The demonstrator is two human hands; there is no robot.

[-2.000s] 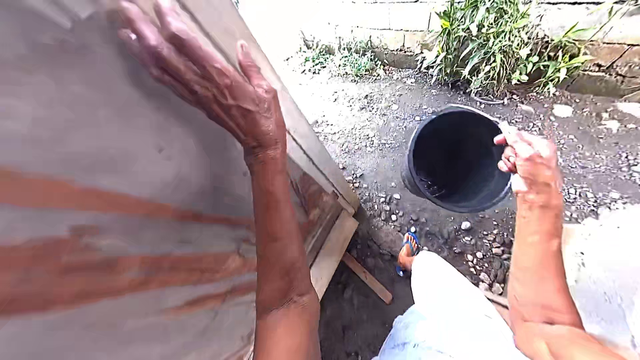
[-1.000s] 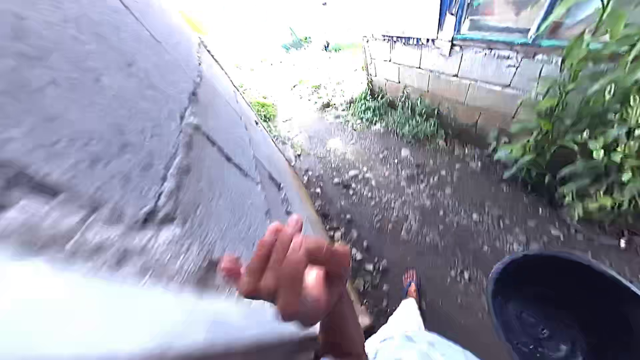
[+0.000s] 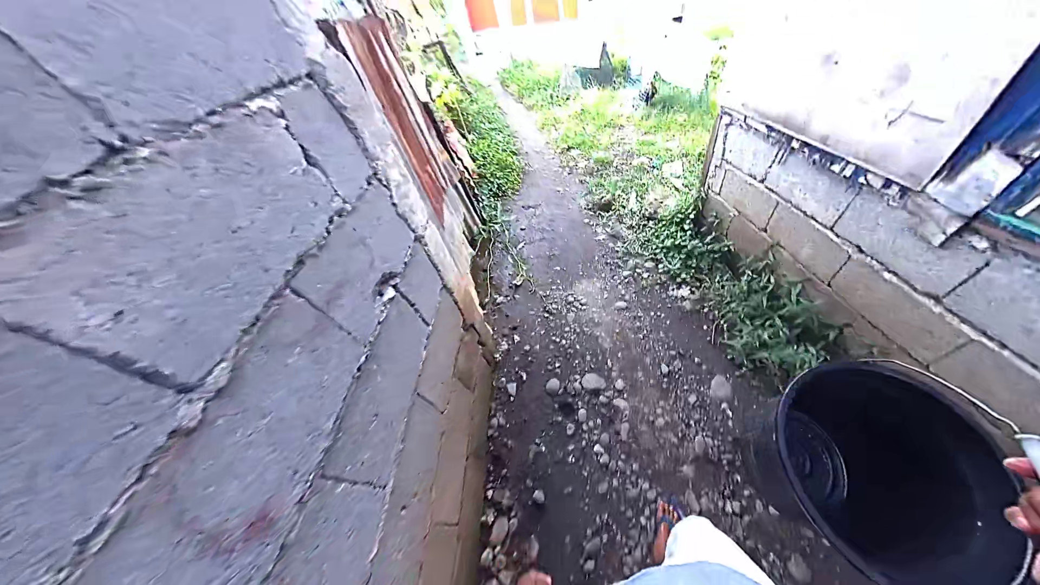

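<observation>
A black plastic bucket [image 3: 902, 479] hangs at the lower right with its mouth tilted toward me; its inside shows dark, with nothing plain to see in it. My right hand [image 3: 1025, 508] is at the right edge, mostly cut off, its fingers closed by the pale grip [image 3: 1030, 448] of the wire handle. A fingertip-like bit of skin shows at the bottom edge, but whether it is a hand or a foot is unclear. My left hand cannot be made out.
A concrete block wall [image 3: 203, 325] rises close on the left, with rusty corrugated metal sheet [image 3: 398, 106] beyond. A stony dirt path [image 3: 585, 325] runs ahead to grass. Weeds [image 3: 772, 317] grow along a low block wall [image 3: 886, 284] on the right. My sandaled foot [image 3: 665, 524] is below.
My left hand, raised in both earlier frames, has dropped from sight. The view has swung along the path between the walls. The bucket is still carried on the right.
</observation>
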